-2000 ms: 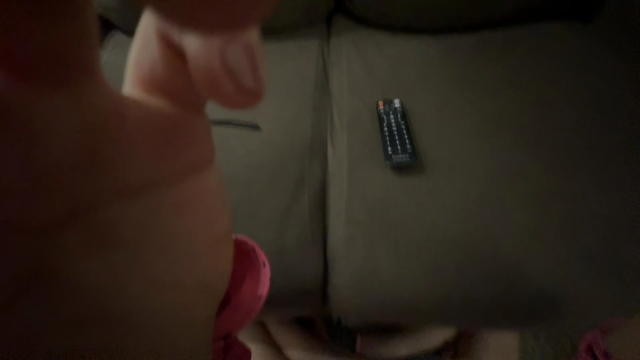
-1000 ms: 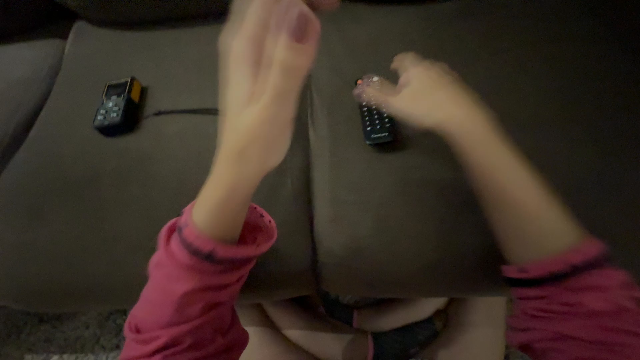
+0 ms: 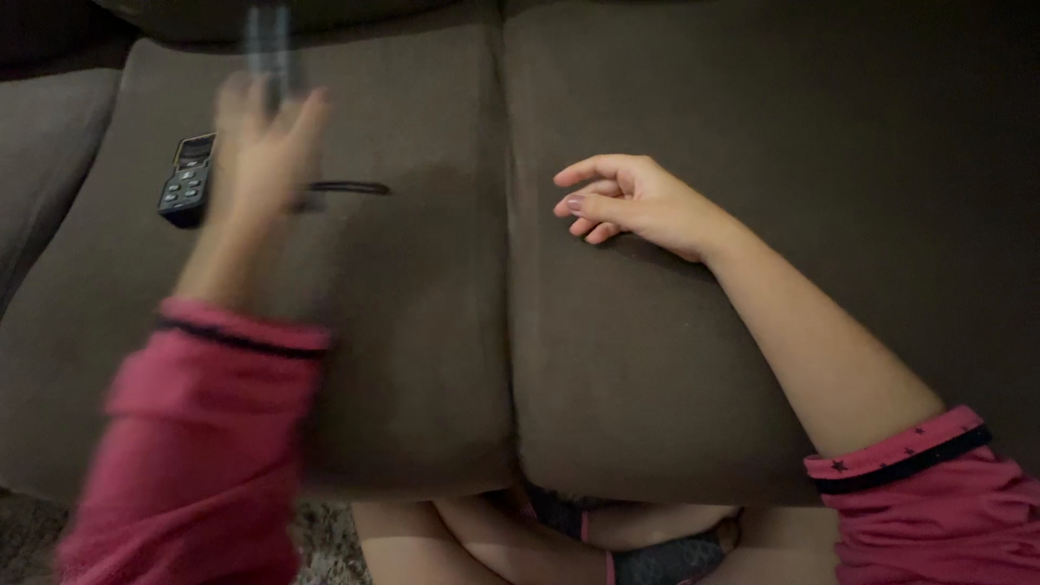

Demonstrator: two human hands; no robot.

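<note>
My left hand (image 3: 268,154), blurred by motion, holds a remote control (image 3: 270,53) by its near end over the left sofa cushion; the remote is blurred too. Just left of and partly behind that hand lies a dark handheld device with buttons and a small display, likely a laser distance meter (image 3: 187,183). A thin black wrist strap (image 3: 349,188) shows to the right of the hand. My right hand (image 3: 630,199) rests on the right cushion near the seam, fingers loosely curled and apart, holding nothing.
Two dark sofa seat cushions (image 3: 650,366) meet at a seam in the middle. A backrest (image 3: 325,20) borders the far side. My crossed legs (image 3: 479,536) are at the near edge, above a shaggy rug (image 3: 329,536).
The remote control has left its place on the right cushion and is now in my left hand, over the left cushion. My right hand, earlier at the remote, is now away from it.
</note>
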